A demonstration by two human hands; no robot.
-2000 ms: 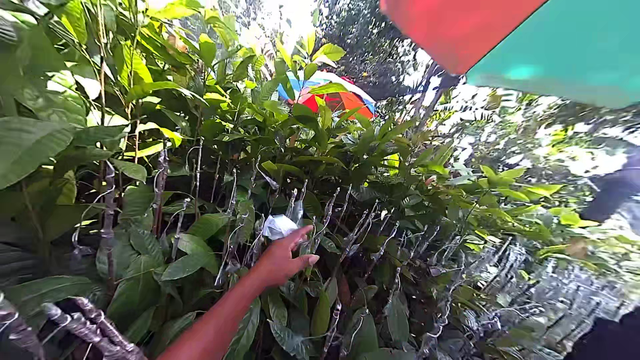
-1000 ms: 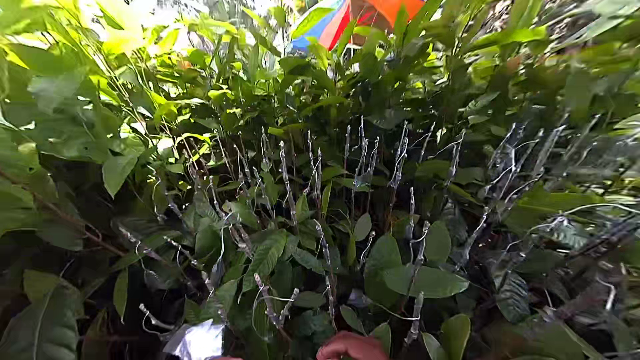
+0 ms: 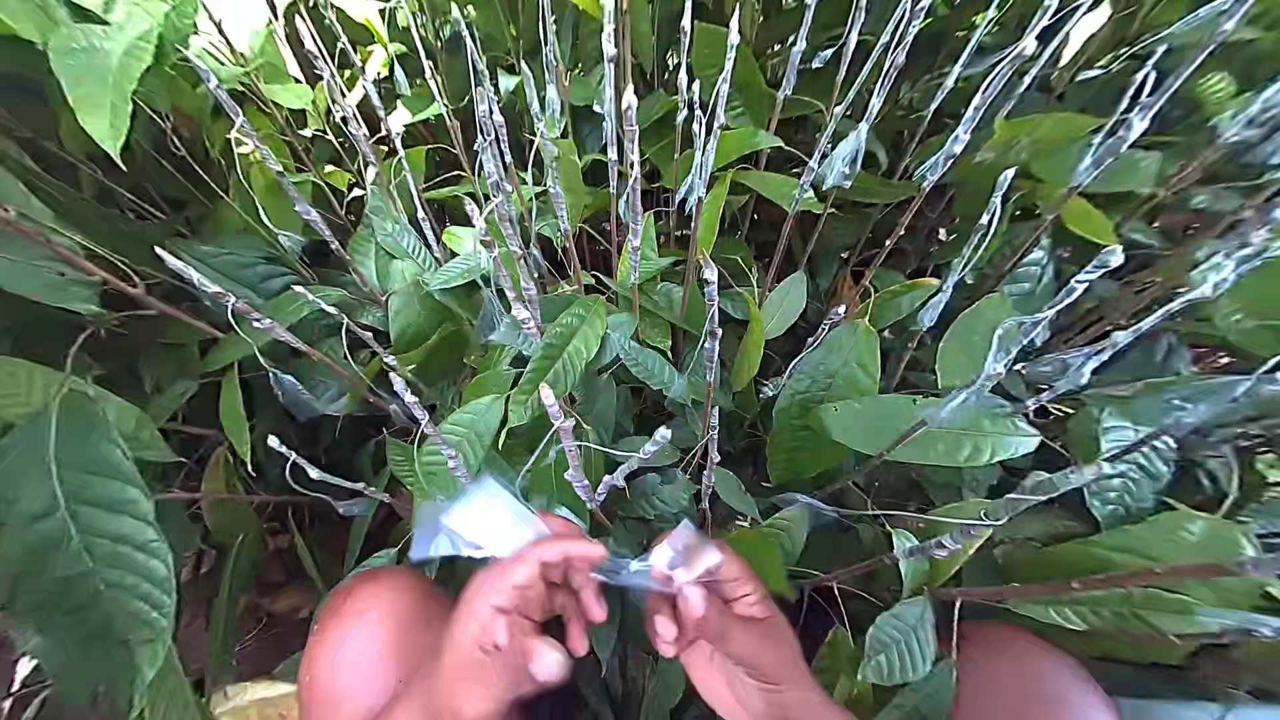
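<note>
At the bottom middle, my left hand (image 3: pixel 530 610) has bent fingers against a clear plastic bag (image 3: pixel 480 522) that holds something white. Beside it on the right, my right hand (image 3: pixel 715 620) pinches a small crumpled piece of clear plastic (image 3: pixel 685 555) between thumb and fingers. A thin stretch of plastic spans the gap between both hands. Just above them rise a forked stem wrapped in clear film (image 3: pixel 568 445) and an upright wrapped stem (image 3: pixel 711 370). How the left fingers grip the bag is blurred.
Many more film-wrapped stems (image 3: pixel 632 180) stand behind, some leaning right (image 3: pixel 1040 320). Broad green leaves (image 3: pixel 80 530) crowd both sides. My bare knees (image 3: pixel 370 630) flank the hands. A thin branch (image 3: pixel 1090 582) crosses low on the right.
The view has dropped from the umbrellas to the plants close by. My hand that reached out among the stems two seconds ago is drawn back; both hands are now together at the plastic.
</note>
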